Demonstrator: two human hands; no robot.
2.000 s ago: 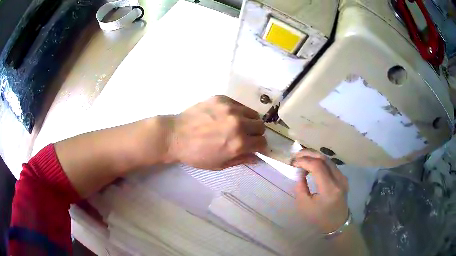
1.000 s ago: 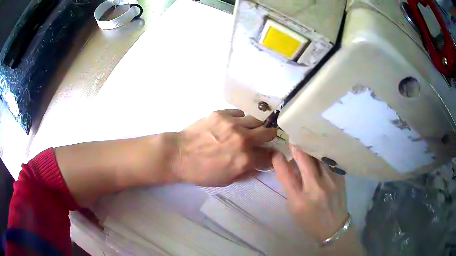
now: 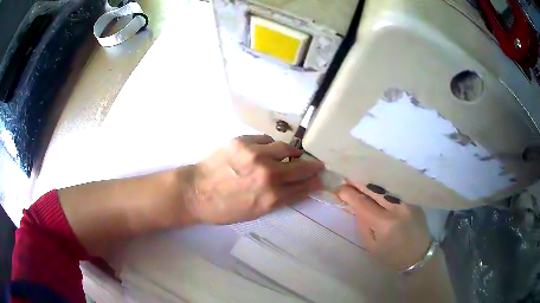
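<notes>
My left hand point(image 3: 248, 180) is at the needle area of the cream sewing machine head point(image 3: 402, 106), its fingertips bent over a pale elastic strip point(image 3: 331, 182). My right hand point(image 3: 388, 228) is just right of it, with thumb and fingers on the same strip. The dark presser foot point(image 3: 297, 141) shows partly above my left fingers; the needle is hidden. More white ribbed elastic strips point(image 3: 278, 263) lie in a pile in front of the machine, below my hands.
A finished elastic ring point(image 3: 120, 25) with a black piece lies at the upper left. A dark wrapped bundle point(image 3: 44, 71) is at the left edge. Red-handled scissors point(image 3: 512, 35) are at the top right. A crumpled clear plastic bag point(image 3: 488, 254) is at the lower right.
Compared with earlier, my right hand moved up to the strip, then shifted slightly right and down. My left fingers stay by the presser foot. The machine head sits further left in view.
</notes>
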